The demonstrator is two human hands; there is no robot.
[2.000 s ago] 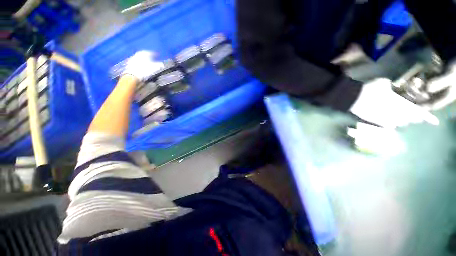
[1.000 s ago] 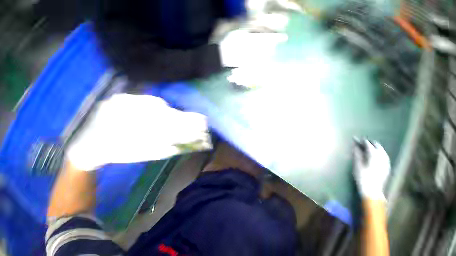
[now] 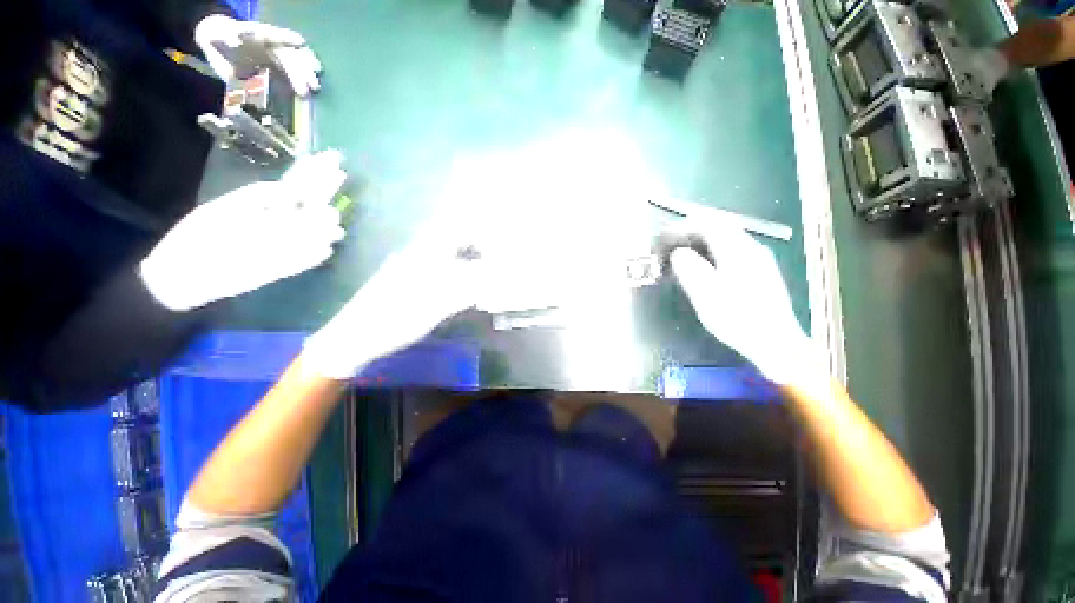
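A metal unit (image 3: 531,318) lies on the bench before me, mostly washed out by glare; a silver lower edge and a small plate detail show. My left hand (image 3: 407,295), in a white glove, has its fingers at the unit's left side and seems to hold it. My right hand (image 3: 745,289), also gloved, is at the unit's right side, its fingertips bent by a small dark patch; whether it grips anything is unclear. A long narrow silver strip (image 3: 754,225) lies just beyond my right hand.
At left a person's gloved hands (image 3: 242,242) hold an open metal frame (image 3: 262,118). Black blocks (image 3: 681,35) stand at the bench's far side. Metal units (image 3: 902,153) sit on the track at right, near another person's hand. Blue bins (image 3: 218,459) with units are at lower left.
The view has turned from the blue bins to the bench. My left hand has moved from the bin to the bench with a unit, and my right hand has come beside it.
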